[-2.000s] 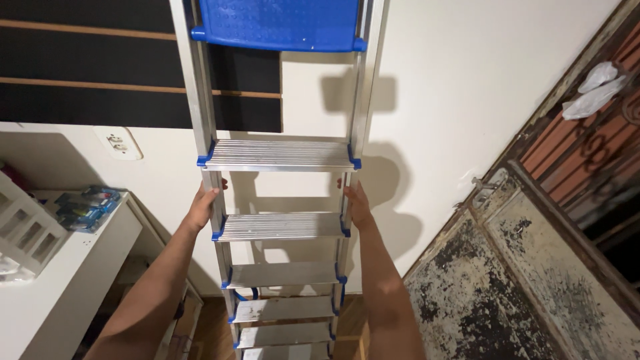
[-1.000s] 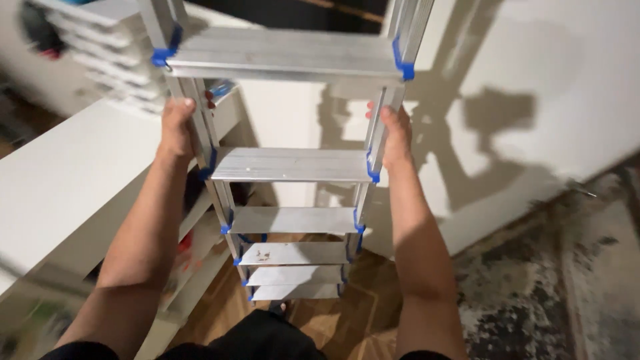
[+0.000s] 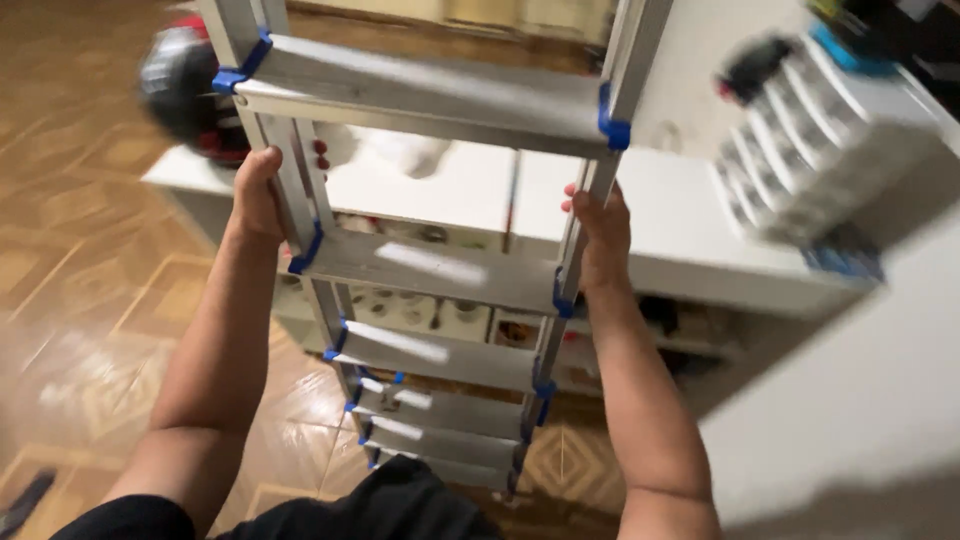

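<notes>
An aluminium stepladder (image 3: 427,270) with blue plastic step brackets stands upright before me, its several flat steps running down toward the floor. My left hand (image 3: 262,191) grips its left rail between two of the upper steps, with fingertips showing on the inner side. At about the same height, my right hand (image 3: 602,225) is closed around the right rail. The ladder's top lies out of view, and its lowest part is partly hidden by my dark clothing.
Behind the ladder runs a white counter (image 3: 660,217) with shelves of small things below. A helmet (image 3: 187,90) sits at its left end, a white drawer organizer (image 3: 795,142) at its right. Patterned flooring (image 3: 90,300) extends left; a white wall (image 3: 847,405) is at right.
The view has swung strongly left, from the wall and worn door to the counter and floor. The ladder has turned along with it, both hands still on its rails.
</notes>
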